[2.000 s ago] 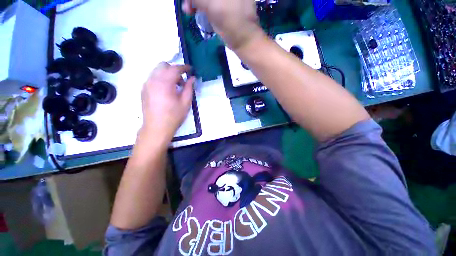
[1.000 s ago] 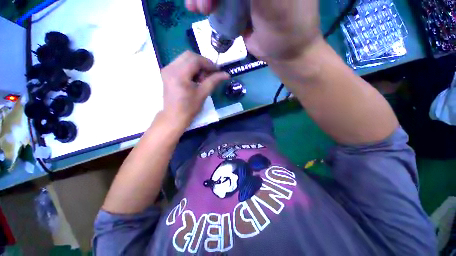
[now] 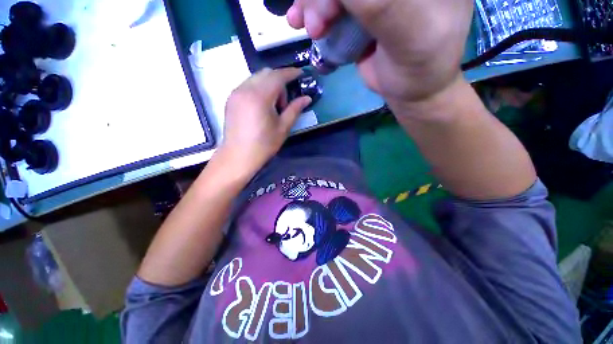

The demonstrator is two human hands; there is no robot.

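My right hand [image 3: 417, 47] grips the grey electric screwdriver [image 3: 344, 43], tilted, with its tip end down to the left, close above the small inner module. The small inner module [image 3: 310, 86], a black disc with a shiny centre, sits on the green bench edge. My left hand [image 3: 259, 114] has its thumb and fingers around the left side of this module. The screwdriver's very tip and any screw on it are too blurred to tell.
Black lens housings [image 3: 54, 91] cluster on the white work mat [image 3: 121, 107] at the left. The assembly fixture [image 3: 289, 27] stands behind the module. Clear plastic trays [image 3: 517, 27] lie at the back right. A black cable [image 3: 531, 35] runs right from the screwdriver.
My right hand, earlier at the back of the bench, now has the screwdriver over the module. My left hand has moved right from the mat onto the module. The view has shifted.
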